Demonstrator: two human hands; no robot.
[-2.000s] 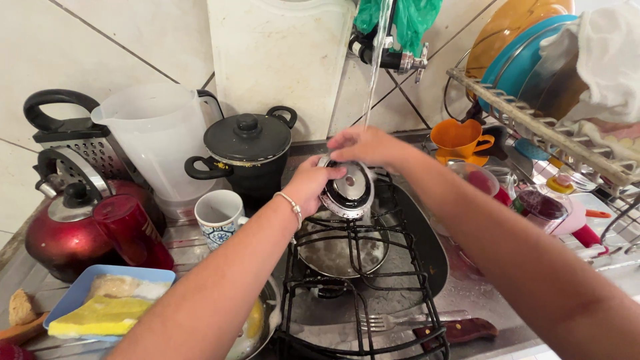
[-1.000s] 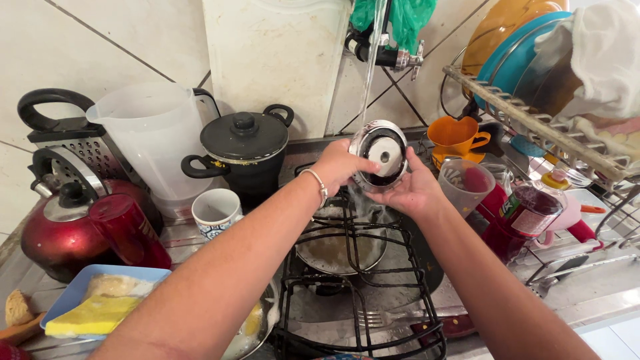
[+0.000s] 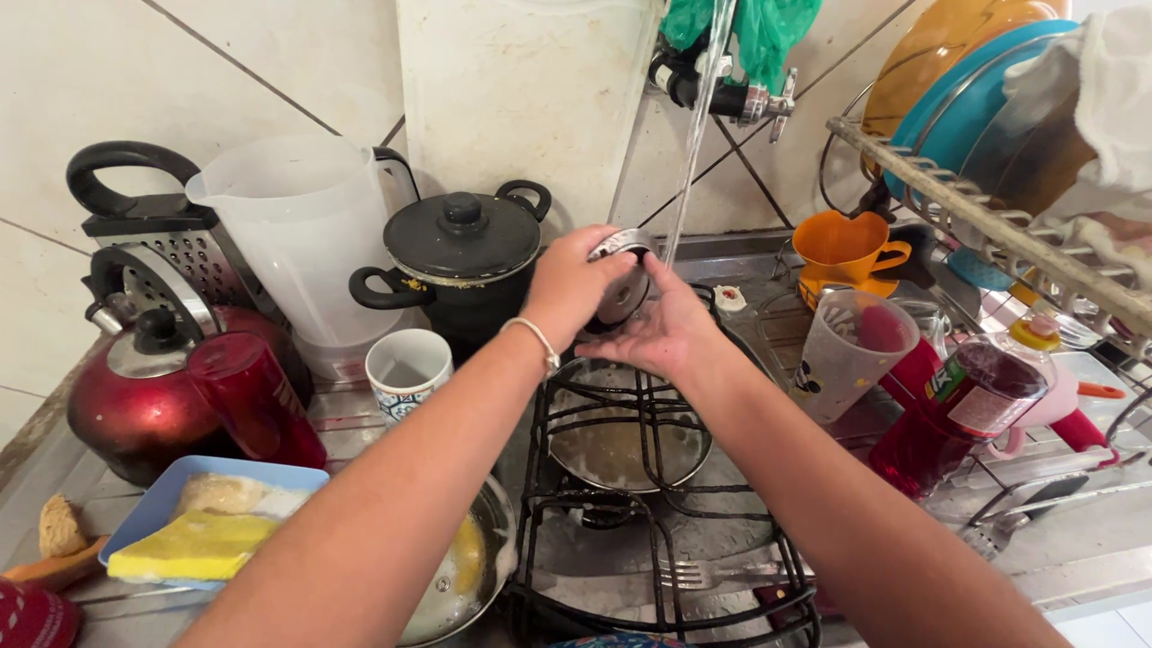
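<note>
Both hands hold a round metal piece with a dark ring (image 3: 623, 292), perhaps a stove burner part, tilted on edge. My left hand (image 3: 576, 281), with a bracelet at the wrist, grips its upper left side. My right hand (image 3: 661, 328) supports it from below and the right, fingers spread under it. A stream of water (image 3: 697, 135) falls just behind and to the right of the piece. Below the hands, black wire stove grates (image 3: 652, 423) lie in the sink over a round pan (image 3: 630, 450) with cloudy water. The piece's far side is partly hidden by fingers.
Left stand a red kettle (image 3: 180, 387), a plastic pitcher (image 3: 288, 243), a black pot (image 3: 463, 238), a mug (image 3: 409, 369) and a blue tray (image 3: 171, 490) with a yellow sponge (image 3: 193, 544). Right are an orange cup (image 3: 837, 247), a clear cup (image 3: 850, 355), a bottle (image 3: 976, 396) and a dish rack (image 3: 990, 211).
The right hand has moved from the top of the metal piece to beneath it. The piece has turned and now stands more edge-on than one second ago, slightly away from the water stream.
</note>
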